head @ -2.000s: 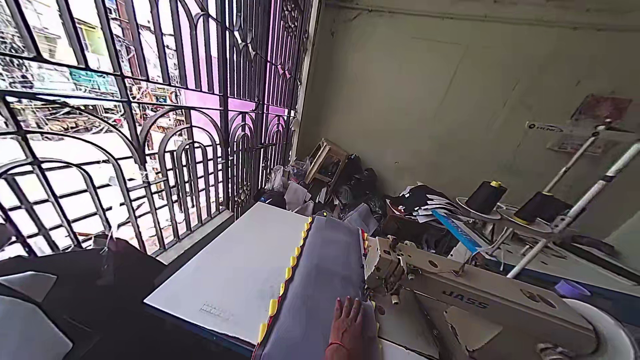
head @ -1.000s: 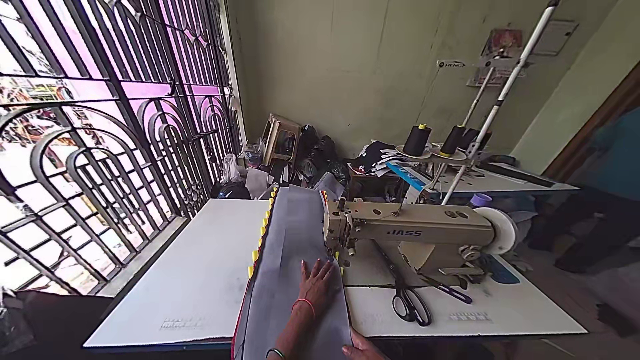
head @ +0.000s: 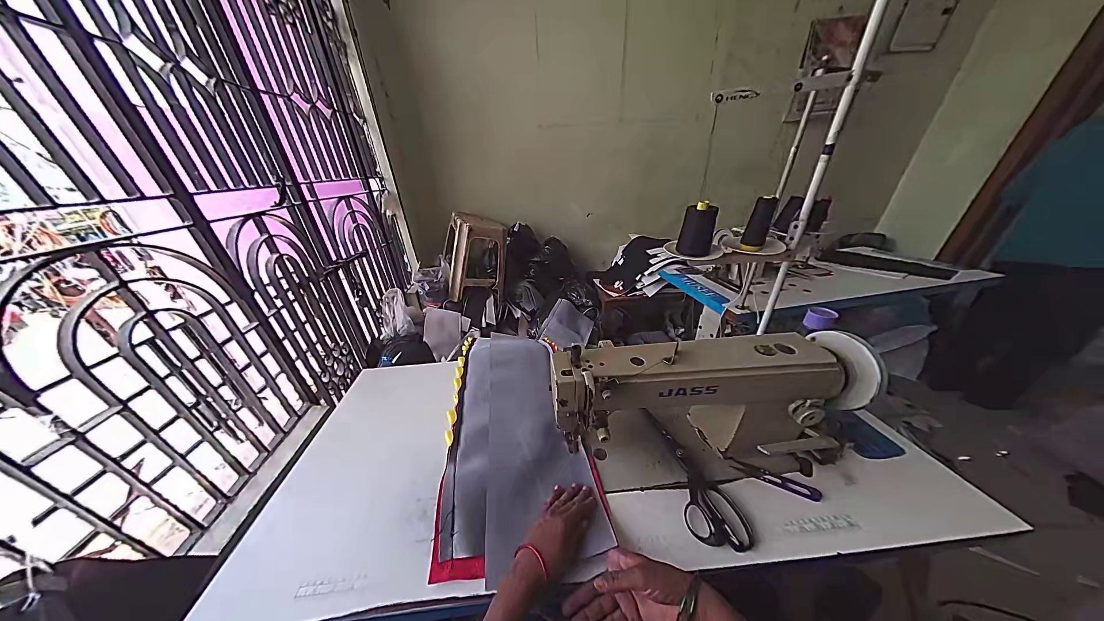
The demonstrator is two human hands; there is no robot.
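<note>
A long grey fabric panel [head: 517,431] lies on the white sewing table, with red fabric [head: 457,569] under its near left end and yellow trim [head: 454,410] along its left edge. My left hand [head: 565,526] rests flat on the panel, fingers spread, near its right side. At the panel's near right corner, by the table's front edge, is my right hand [head: 634,586]; its fingers are bent, and whether they pinch the edge is unclear. A beige JASS sewing machine [head: 707,375] stands to the right, its needle area at the panel's right edge.
Black-handled scissors [head: 716,517] and purple-handled snips [head: 785,485] lie beside the machine. Black thread cones [head: 697,228] stand behind it. A stool [head: 476,259] and black bags are at the back, a metal grille [head: 190,216] is on the left, and a person [head: 1044,250] stands far right.
More red fabric shows at the panel's near left end than a second ago. My right hand, out of sight two seconds ago, is in view. The view has swung right since the first frame.
</note>
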